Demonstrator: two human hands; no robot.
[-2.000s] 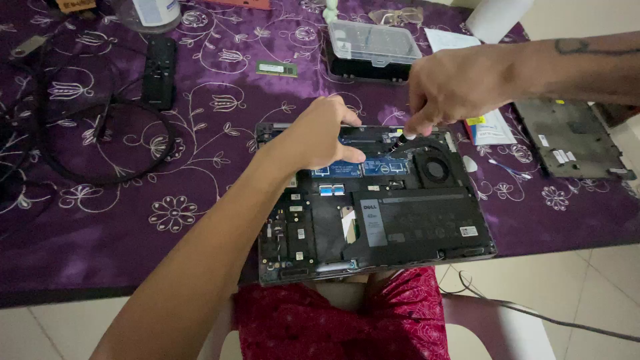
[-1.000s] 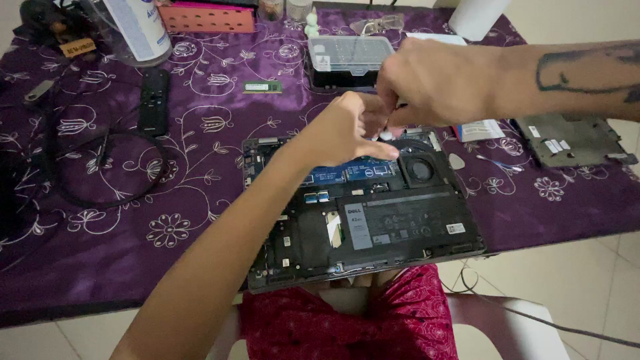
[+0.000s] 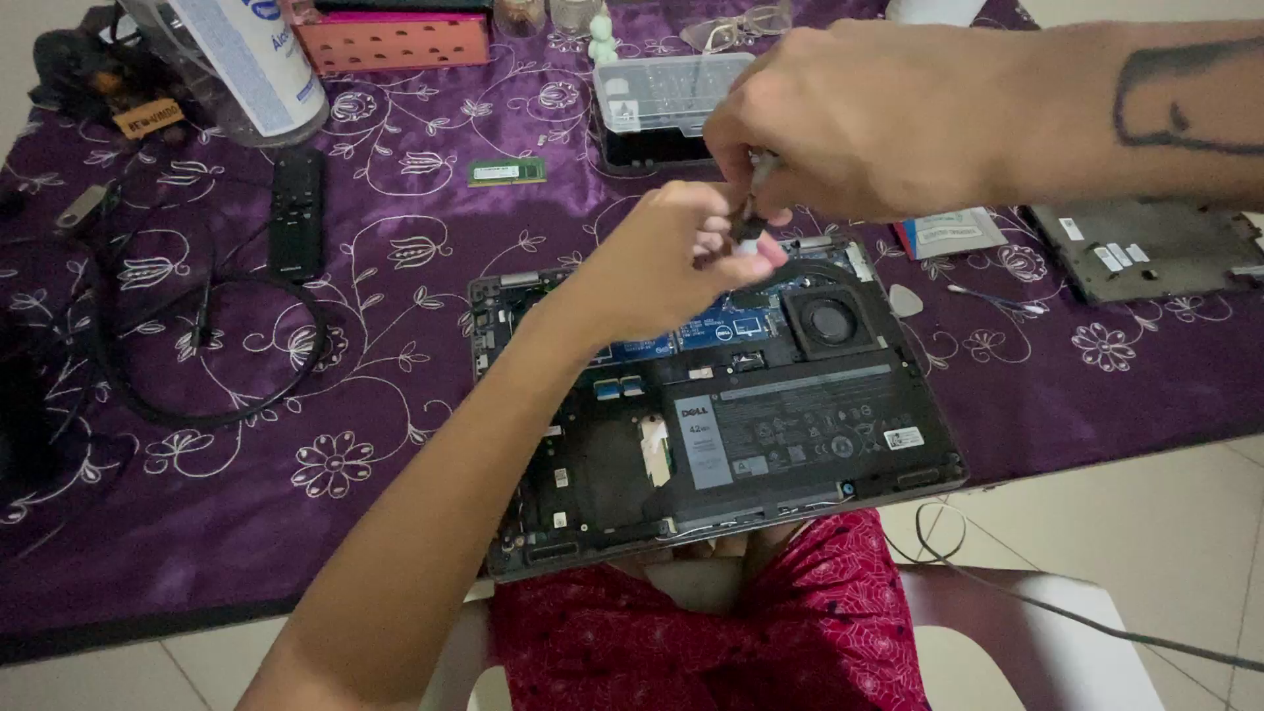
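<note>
An opened Dell laptop base [image 3: 602, 474] lies at the table's near edge, its battery [image 3: 790, 430], cooling fan [image 3: 829, 321] and blue boards showing. Above its far part, my right hand [image 3: 820, 118] grips a small tool with a dark and pale body [image 3: 755, 197], perhaps a screwdriver; its exact kind is unclear. My left hand [image 3: 691, 242] is just below, with thumb and fingers around the tool's lower, whitish end. Whether the tool touches the laptop is hidden. A green memory module [image 3: 507, 172] lies on the cloth beyond the laptop.
A clear-lidded case [image 3: 652, 94] stands behind my hands. The laptop's bottom cover [image 3: 1136, 247], a guitar-pick-shaped piece [image 3: 905, 300] and a small packet [image 3: 953, 234] lie at right. At left are a remote control [image 3: 296, 212], a looped black cable [image 3: 207, 420] and a large bottle [image 3: 262, 74].
Both hands have come together over the laptop's far part, and my right hand has lifted away from the boards with the small tool. The view has shifted somewhat.
</note>
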